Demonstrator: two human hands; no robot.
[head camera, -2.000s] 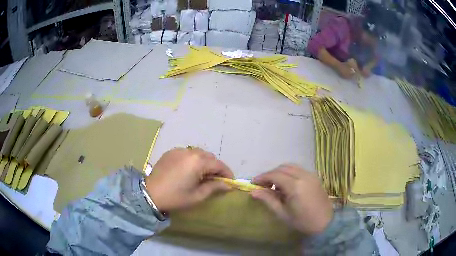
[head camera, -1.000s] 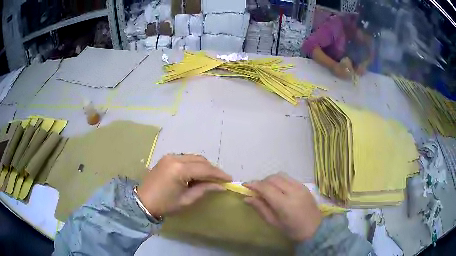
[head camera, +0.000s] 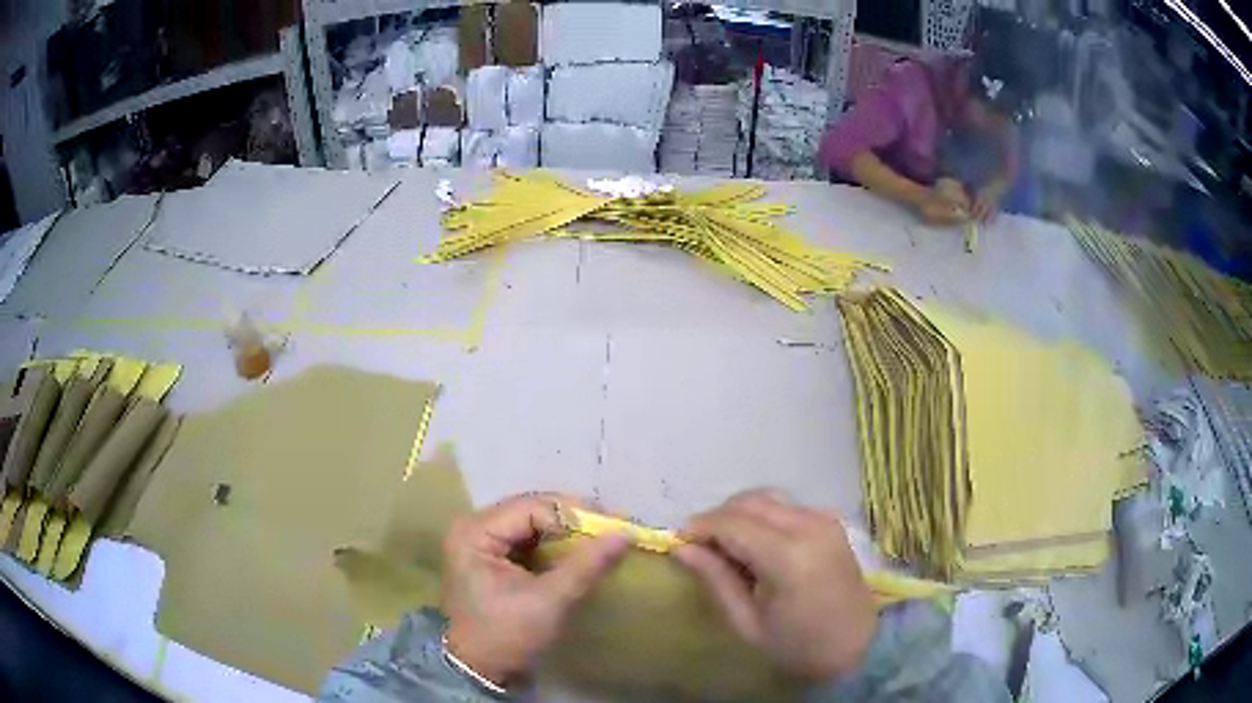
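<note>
A bag panel lies in front of me, khaki side up, blurred at its lower part. Its far edge is turned over as a narrow yellow band. My left hand pinches the band's left end between thumb and fingers. My right hand pinches the band at its right. Part of the panel is hidden under both hands. A khaki corner of sheet shows left of my left hand, over another khaki panel.
Folded panels lie at left. A small amber bottle stands behind them. Yellow strips lie at the far side. A thick yellow panel stack is at right, beside scraps. A person works across the table.
My left hand has moved right and slightly down, closer to my right hand. More of the khaki sheet left of it now shows. The whole view has shifted slightly.
</note>
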